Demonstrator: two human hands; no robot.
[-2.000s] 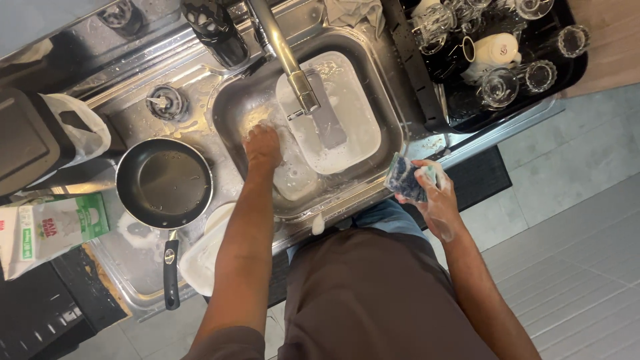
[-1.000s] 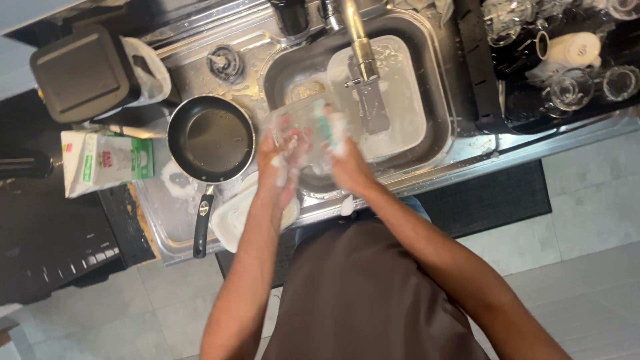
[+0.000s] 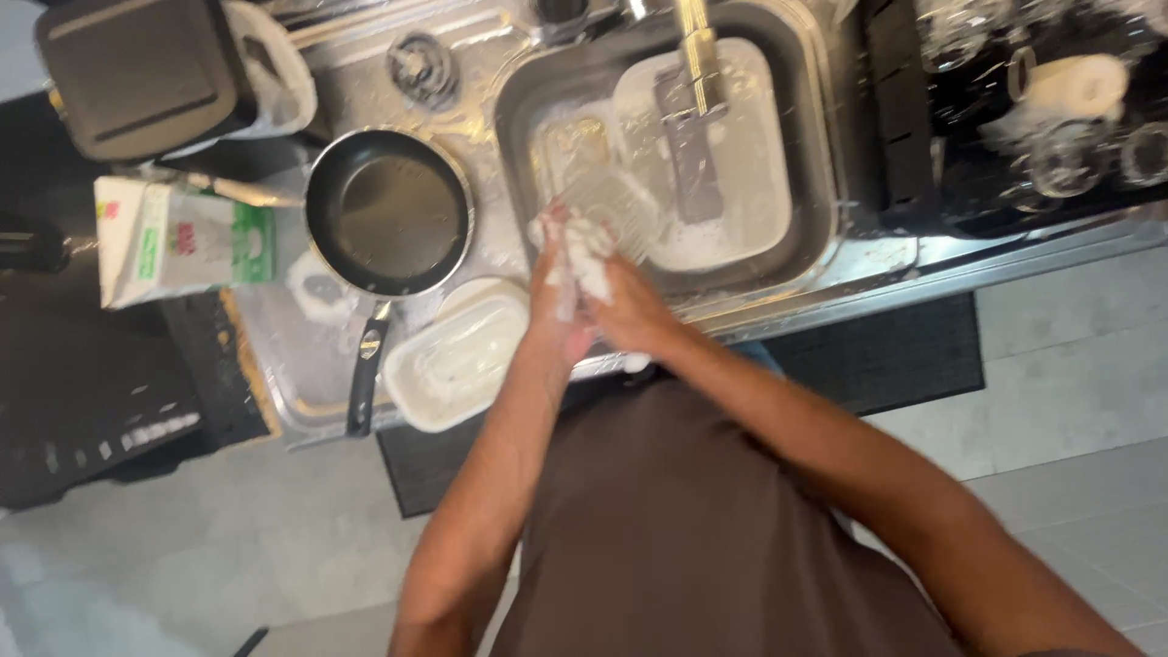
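Both hands are together over the near left part of the sink (image 3: 826, 228), wet and covered in white foam. My left hand (image 3: 555, 278) is at the near end of a clear plastic container (image 3: 620, 210), its fingers closed at the edge. My right hand (image 3: 625, 297) presses against it from the right, with foam between the two; whether a sponge is in there cannot be told. Past the fingers, the container overlaps a white plastic tub (image 3: 753, 182) lying in the sink. Above this tub is the faucet (image 3: 698, 55). Motion blurs the hands.
A black frying pan (image 3: 388, 214) rests on the drainboard, left of the sink, beside a white dish (image 3: 456, 360). A sink strainer (image 3: 422, 71) lies behind it. Further left are a carton (image 3: 182, 242) and a dark lidded bin (image 3: 141, 78). Glasses (image 3: 1068, 164) fill a black rack at right.
My left hand has come up from inside the sink, and my right hand has moved left to meet it. The blue sponge seen earlier in my right hand no longer shows. The view has shifted.
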